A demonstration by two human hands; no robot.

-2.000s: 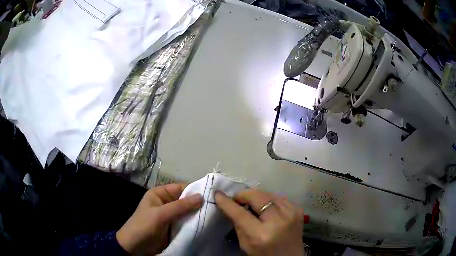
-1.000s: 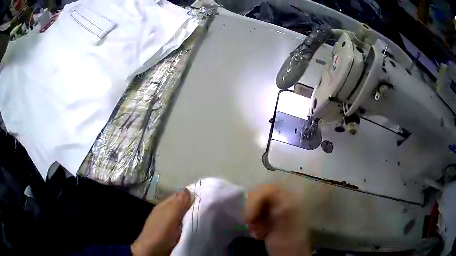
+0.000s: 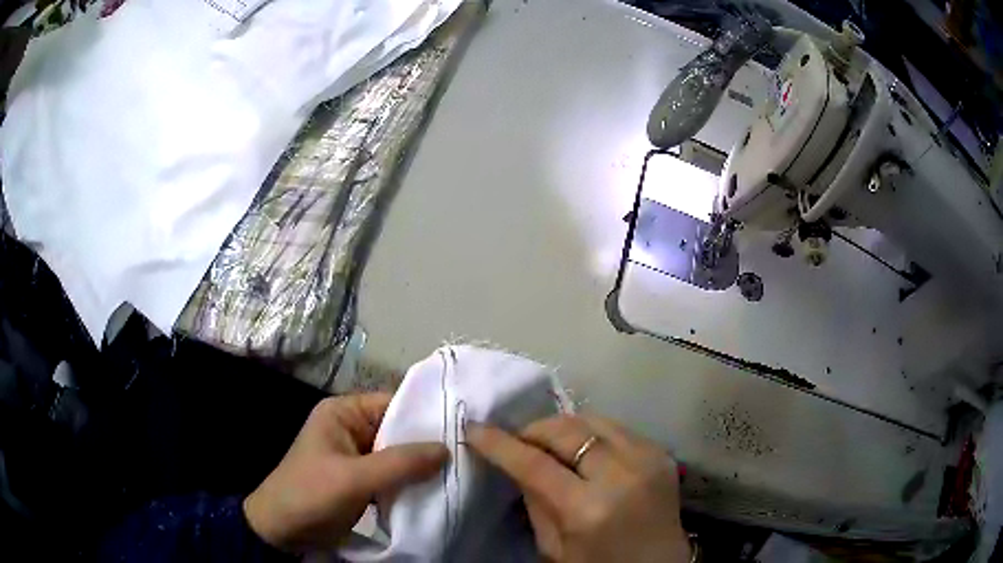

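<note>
A white garment panel (image 3: 495,379) is held up at the table's front edge. Dark stitching lines run down it, and its upper edge is frayed. My left hand (image 3: 330,467) grips its left side, thumb lying beside the stitching. My right hand (image 3: 599,484), with a ring, is on its right side, fingertips close to the stitching; some fingers are behind or bent under. A small red spot shows beside the right hand; I cannot tell what it belongs to.
The white sewing machine (image 3: 786,132) stands at right, its lit needle plate (image 3: 664,239) below the head. A grey plastic-wrapped lamp-like part (image 3: 684,105) hangs beside it. At left a second white garment piece (image 3: 143,165) lies over a plastic-wrapped checked pad (image 3: 297,242).
My right hand was blurred and apart from the stitching a second ago; it is now back against the panel. The panel sits slightly higher in view, and the camera view has shifted.
</note>
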